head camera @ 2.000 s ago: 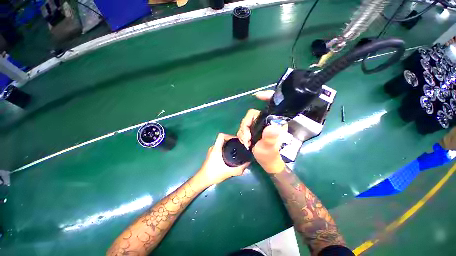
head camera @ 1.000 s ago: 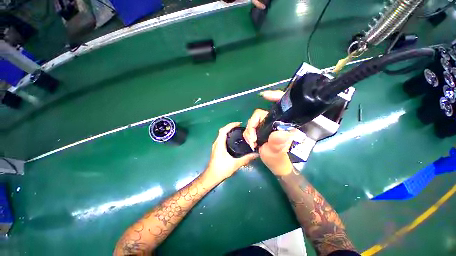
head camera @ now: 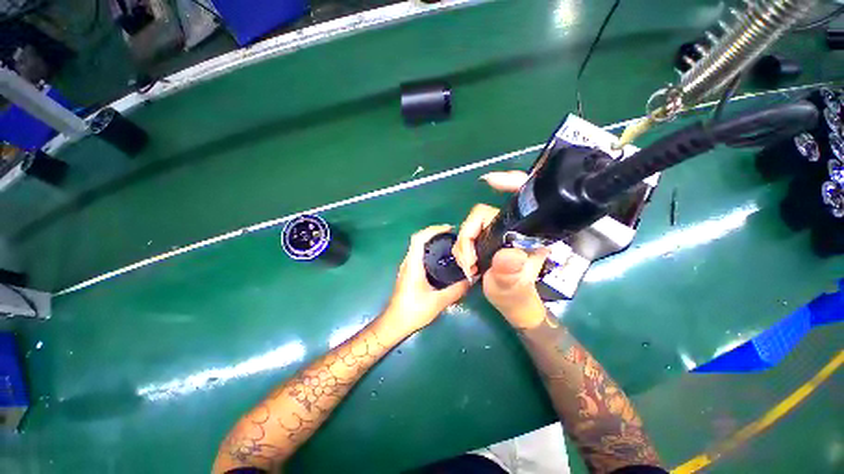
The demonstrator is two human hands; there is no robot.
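My left hand (head camera: 418, 289) holds a black cylindrical housing (head camera: 442, 260) upright, its dark round end up. My right hand (head camera: 511, 275) is closed around the black electric screwdriver (head camera: 558, 190), which leans over the housing's right side. The driver's tip is hidden by my fingers. A thick black cable (head camera: 685, 153) leaves the driver's top to the right. A white and grey box (head camera: 608, 233) with a dark inside stands behind and beside the driver. A housing with a bright ring end (head camera: 306, 238) stands to the left of my left hand.
A black cylinder (head camera: 427, 103) lies beyond the white line; more (head camera: 118, 131) are at the far left. Grouped black units with shiny ends (head camera: 835, 180) stand at far right. A coiled spring (head camera: 740, 57) hangs upper right. A blue bin (head camera: 773, 341) is at the lower right.
The view has shifted. The upright cylinder at the top is gone from view, and a lying one beyond the line has moved right since a second ago. Both hands keep their hold on housing and screwdriver.
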